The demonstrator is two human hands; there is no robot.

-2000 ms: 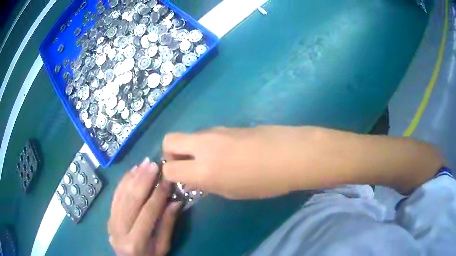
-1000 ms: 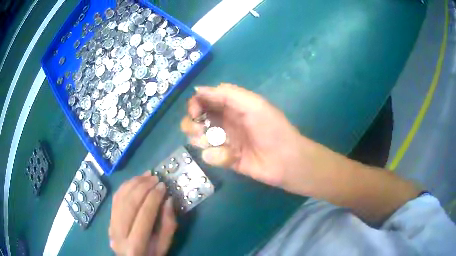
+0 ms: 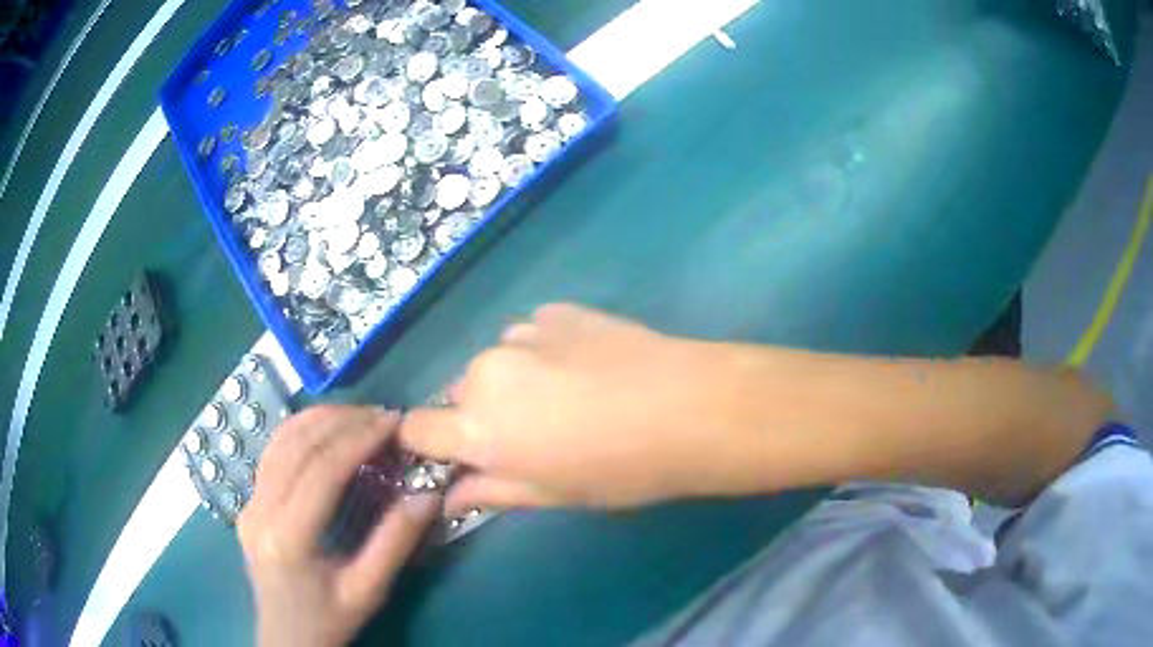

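A metal fixture plate [image 3: 465, 521] lies on the green surface, mostly hidden under both hands; a few bright round discs [image 3: 427, 475] show between the fingers. My left hand [image 3: 316, 518] is at the plate's left side, its thumb and fingertips on the plate. My right hand [image 3: 544, 411] reaches over the plate from the right, palm down, fingertips at the plate's upper part close to my left fingertips. Whether my right hand still holds discs is hidden.
A blue tray [image 3: 468, 263] heaped with silver discs stands beyond the hands. A fixture filled with discs [image 3: 233, 436] lies left of my left hand. A darker fixture with black holes [image 3: 130, 341] lies farther left, with parts of others at lower left. A cotton swab [image 3: 723, 38] lies right of the tray.
My right hand, which was palm up with discs in it one second ago, has turned over and moved onto the plate. The view has shifted, so the tray sits farther right.
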